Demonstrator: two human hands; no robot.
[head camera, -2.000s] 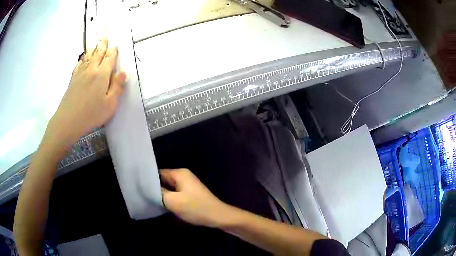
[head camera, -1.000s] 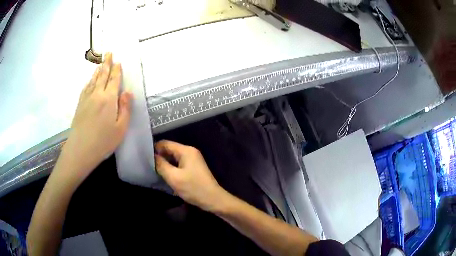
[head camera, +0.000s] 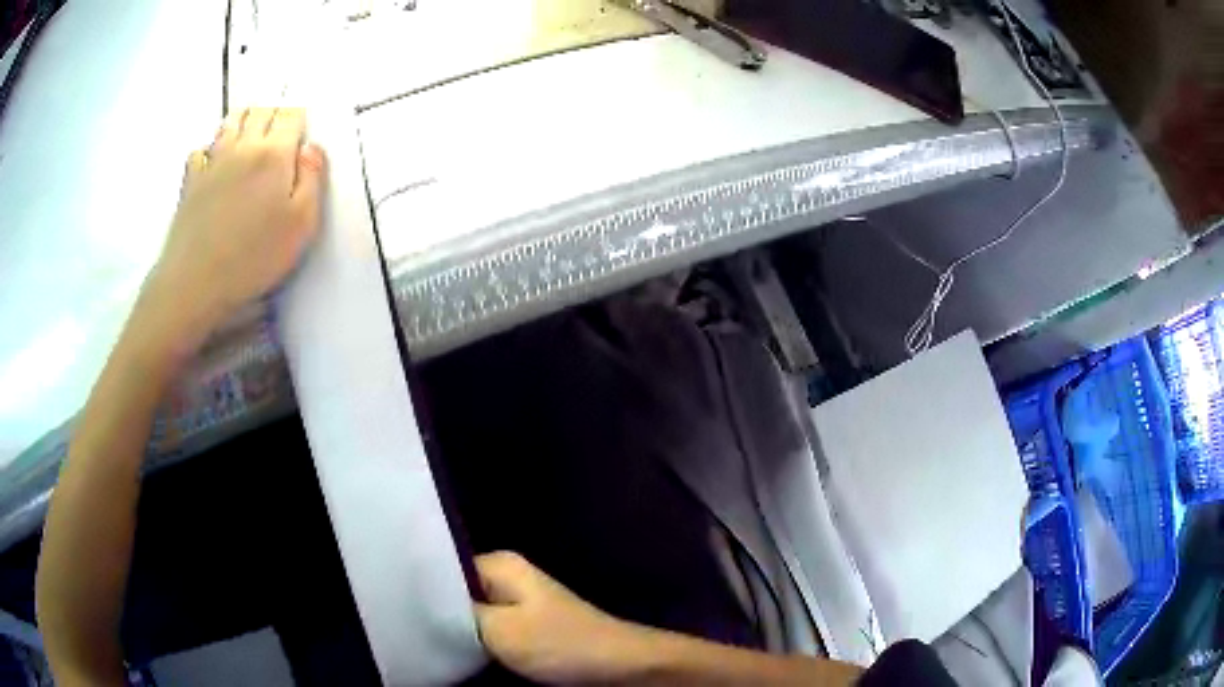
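Observation:
A long narrow strip, pale face up (head camera: 352, 389), runs from the sewing table over its front edge and down to the lap. A dark layer shows along its right edge. My left hand (head camera: 252, 201) lies on the strip's left side on the table, fingers together and pointing away. My right hand (head camera: 530, 620) holds the strip's right edge low over the lap, with the fingertips partly hidden at the cloth. The upper end of the strip blends into the bright table, and its lower end is cut off by the picture's bottom edge.
A ruler strip (head camera: 604, 242) runs along the table edge. Metal snips (head camera: 711, 34) and a dark flat rectangle (head camera: 873, 57) lie at the back. Thread (head camera: 1000, 242) hangs at right. Grey cloth (head camera: 765, 403), a pale panel (head camera: 926, 483) and blue baskets (head camera: 1121, 470) are below.
Since one second ago, my right hand has moved down and slightly right along the edge, and more strip hangs over the lap. My left hand sits slightly further up and left in view.

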